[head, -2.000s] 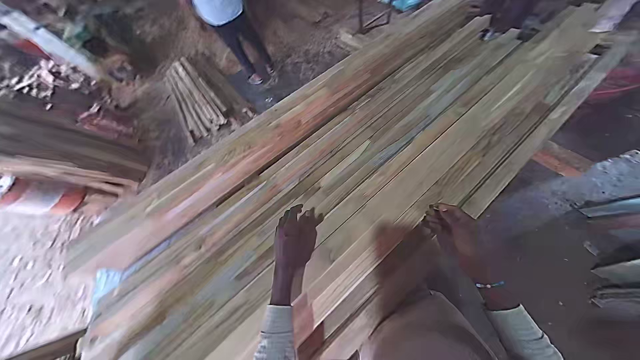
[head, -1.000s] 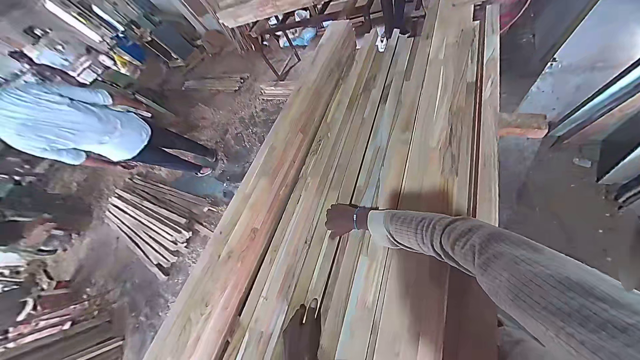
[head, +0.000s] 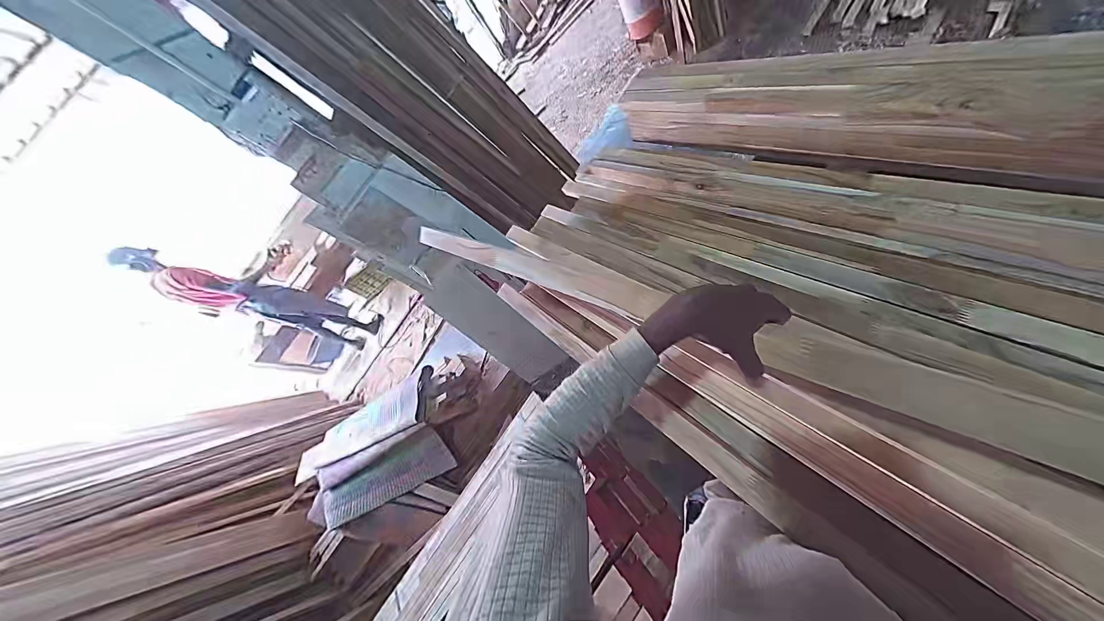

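Observation:
My left hand [head: 720, 323], in a pale ribbed sleeve, is over the near edge of a stack of wooden boards [head: 862, 362]. Its fingers and thumb are spread around the top of a wide, light board [head: 604, 280] whose end sticks out past its neighbours. Whether the hand grips this board or only rests on it, I cannot tell. Long narrow boards lie side by side beyond the hand, with uneven ends at the left. My right hand is out of the frame.
Dark planks [head: 431, 95] lean by a grey post [head: 466, 302]. More stacked lumber [head: 155, 509] lies at lower left beside folded sheets [head: 388, 466]. A red metal frame [head: 634, 509] stands under the boards. A person [head: 233, 293] in a red top is outside at the left.
The view has swung far to the left, toward the boards' uneven ends. My right hand, on the boards in the earlier frames, has left the view. The person in the light blue shirt is no longer seen.

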